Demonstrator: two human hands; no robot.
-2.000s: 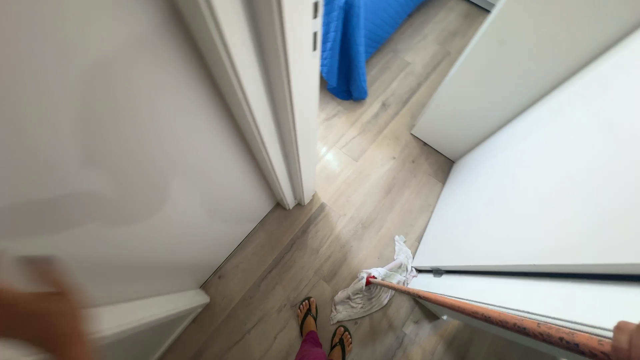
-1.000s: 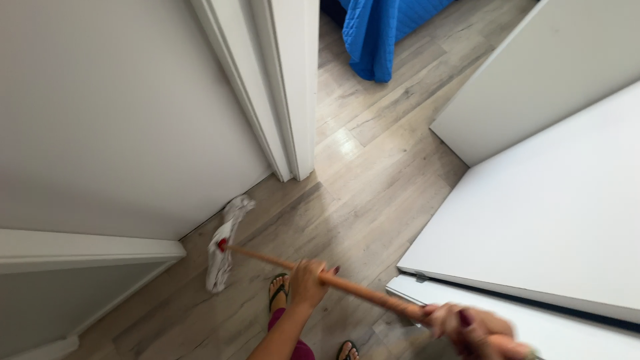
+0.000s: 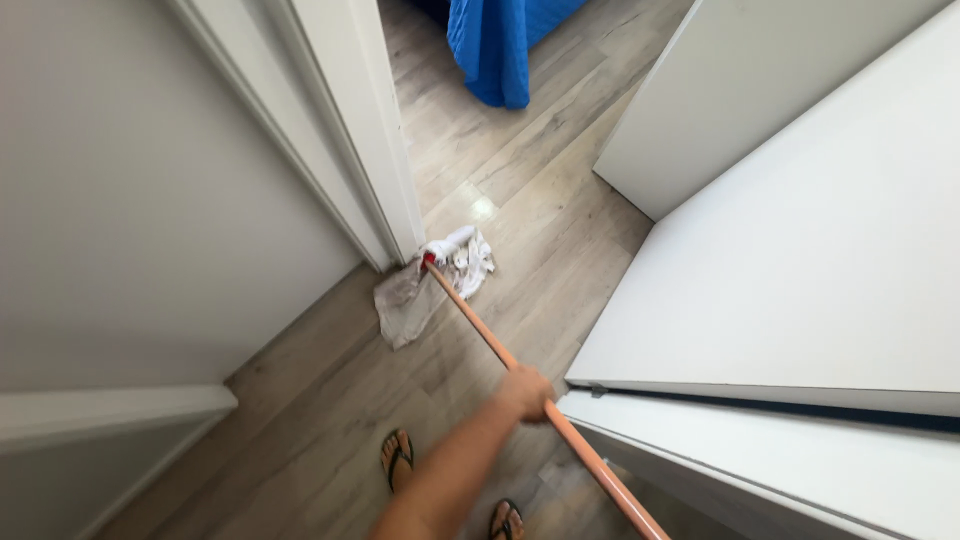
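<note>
My left hand is closed around the middle of an orange-brown pole, which slants from the lower right up to a red fitting. A white cloth, greyish and spread flat on its left side, is draped around that fitting. It lies on the wood-look floor against the foot of the white door frame. The pole's upper end runs out of the bottom edge of the view. My right hand is not visible.
A white wall stands at the left, with a white ledge below it. White panels line the right. A blue quilted cover hangs beyond the doorway. My feet in flip-flops are at the bottom.
The cloth and pole end have moved from beside the left wall to the foot of the door frame. My right hand, on the pole one second ago, has left the view.
</note>
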